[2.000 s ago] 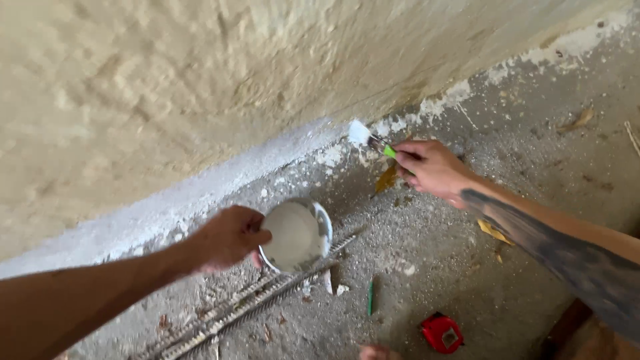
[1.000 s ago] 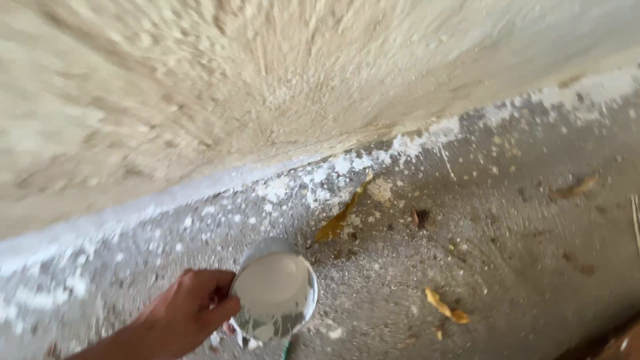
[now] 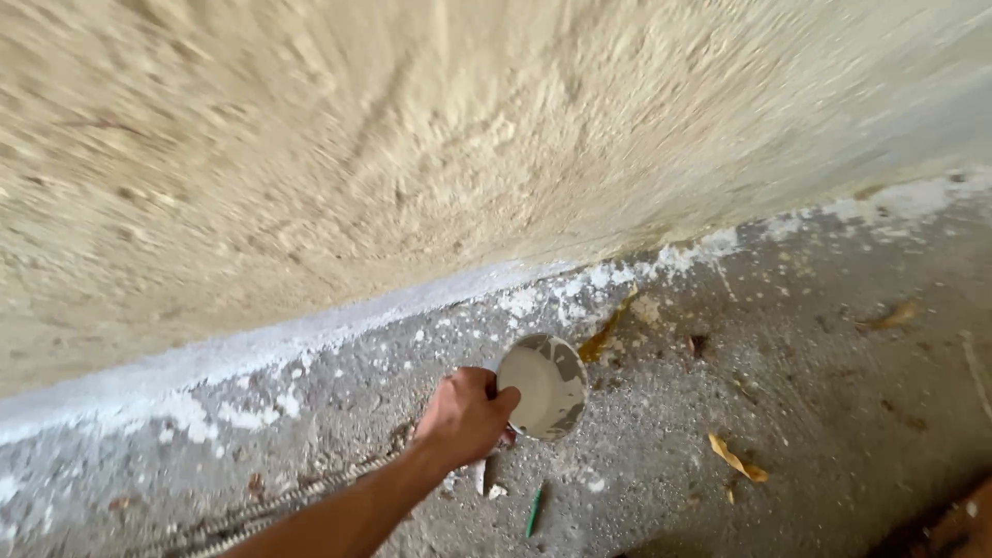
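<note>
My left hand (image 3: 469, 415) grips the rim of a round cup (image 3: 570, 380) of whitish paint, low in the middle of the head view. The cup's inner wall is streaked with paint. Behind it, a white painted band (image 3: 310, 333) runs along the foot of a rough cream plastered wall (image 3: 434, 155). My right hand and the paintbrush are out of the frame.
On the concrete floor (image 3: 659, 480), spattered white near the wall, lie a yellow leaf (image 3: 608, 329) beside the cup, a curled leaf (image 3: 736, 459) farther right and a green stick-like object (image 3: 534, 511). Ribbed metal rods (image 3: 310, 492) lie at lower left.
Two seconds ago my right hand held a green-handled brush near the wall's foot; hand and brush have since left the view. My left hand still holds the cup. The view has shifted.
</note>
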